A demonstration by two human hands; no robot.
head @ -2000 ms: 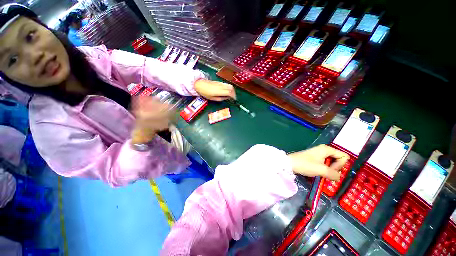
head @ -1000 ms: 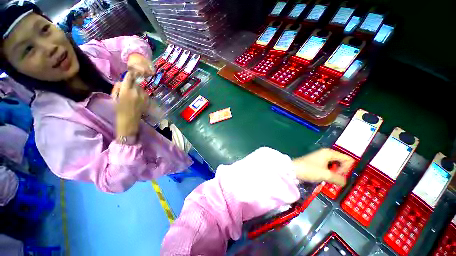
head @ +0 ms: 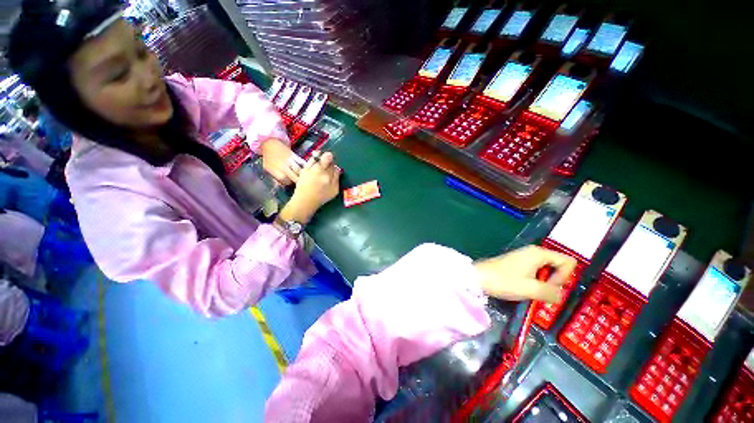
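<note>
My left hand (head: 525, 274) reaches in from the lower left, fingers curled around the upper end of an open red flip phone (head: 522, 330). I see this phone edge-on; its lower part is blurred. It is above a clear blister tray (head: 558, 363). Open red flip phones with lit white screens stand in a row in the tray, one right beside my hand (head: 585, 221), another next to it (head: 599, 324). A dark-centred, red-edged phone (head: 550, 406) lies in the near row. My right hand is not in view.
At left a person in a pink coat (head: 178, 223) bends over small items at the bench. An orange and white rectangle (head: 361, 193) and a blue pen (head: 484, 198) lie on the green bench. Behind are stacked trays (head: 306, 41) and more lit phones (head: 518, 140).
The held phone has swung between a flatter and a steeper angle, its lower part now blurred. My left hand has barely moved. The other person's hands have come down to the bench near the orange rectangle.
</note>
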